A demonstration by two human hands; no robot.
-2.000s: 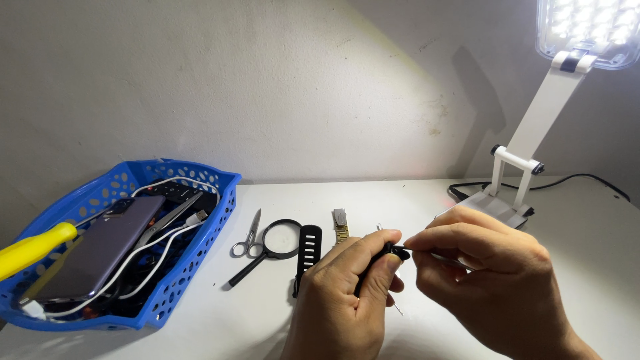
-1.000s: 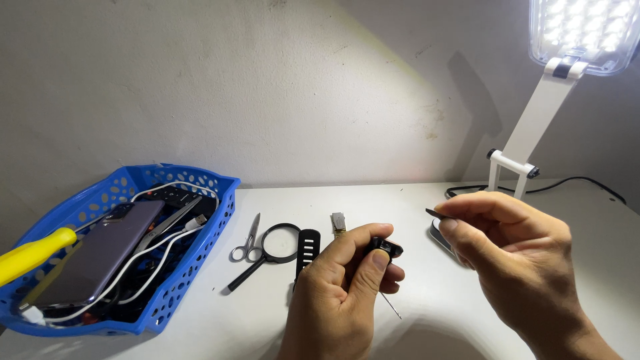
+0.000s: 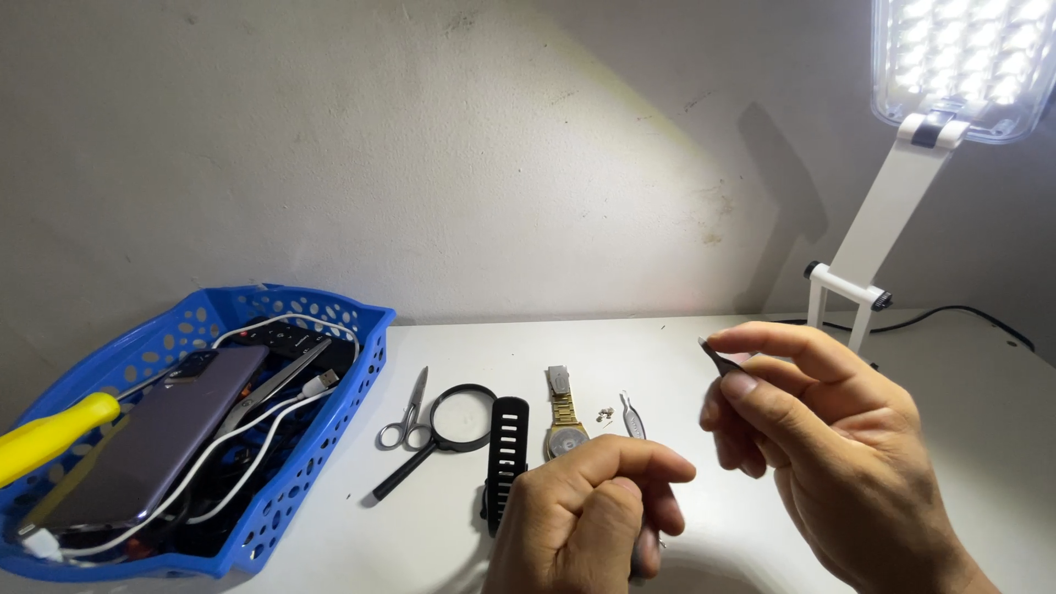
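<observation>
My right hand (image 3: 850, 437), raised at the right, pinches a slim dark tool with a pointed tip (image 3: 718, 356), probably tweezers, between thumb and fingers. My left hand (image 3: 586, 511) is low at the centre with curled fingers; something dark shows under them, but whether it is held is hidden. Just beyond this hand lies a gold-coloured metal wristwatch (image 3: 564, 411), partly covered by it. A black slotted strap (image 3: 507, 445) lies left of the watch. Several tiny metal parts (image 3: 605, 415) and a small silver tool (image 3: 633, 417) are on the white table right of the watch.
A black-rimmed magnifying glass (image 3: 462, 418) and metal scissors (image 3: 406, 433) lie left of the strap. At the left, a blue plastic basket (image 3: 375, 338) holds a phone (image 3: 186, 421), cables, scissors and a yellow-handled screwdriver (image 3: 62, 437). A lit white lamp (image 3: 891, 206) stands at the back right.
Two seconds ago both hands met at a small black object held by my left hand; they are now apart. That object no longer shows clearly. My left hand has lowered, uncovering more of the watch.
</observation>
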